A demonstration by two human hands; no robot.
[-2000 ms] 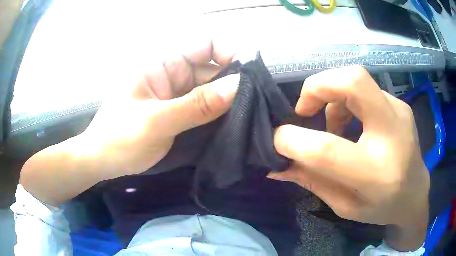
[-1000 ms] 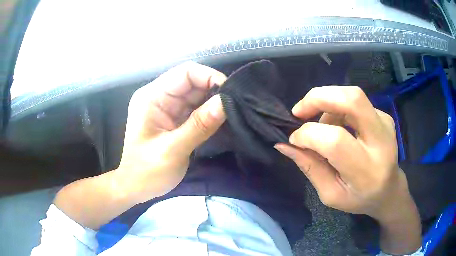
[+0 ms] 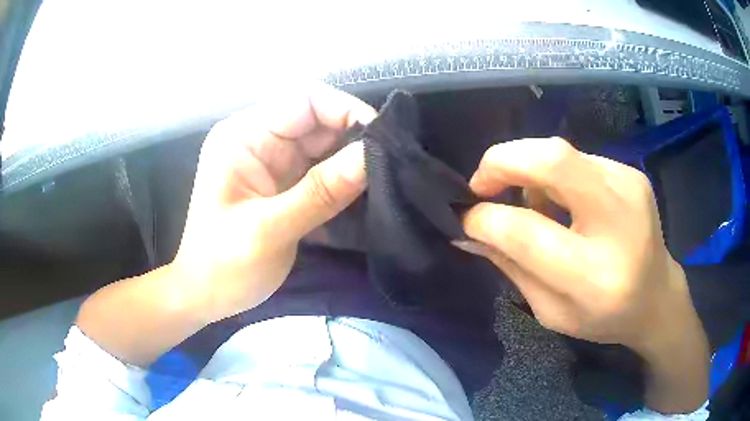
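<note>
A dark ribbed fabric piece (image 3: 403, 222) is held between my two hands, in front of the table's front edge and above the lap. My left hand (image 3: 271, 181) pinches its upper left edge between thumb and fingers. My right hand (image 3: 576, 238) pinches its right side between thumb and index finger. The cloth is folded and hangs down between the hands. The fingertips partly hide the pinched edges, and the cloth's lower end blends into the dark clothing behind it.
The white table (image 3: 206, 57) lies ahead, with a measuring tape (image 3: 510, 57) along its curved front edge. A flat black object (image 3: 691, 20) lies at the upper right. A blue plastic crate or stool (image 3: 699, 189) stands below at right. Speckled floor (image 3: 534, 362) shows at lower right.
Both hands have come back from over the table edge to nearer the body, still holding the cloth. The scissor handles have left the view. Since one second ago, the cloth's top fold has narrowed.
</note>
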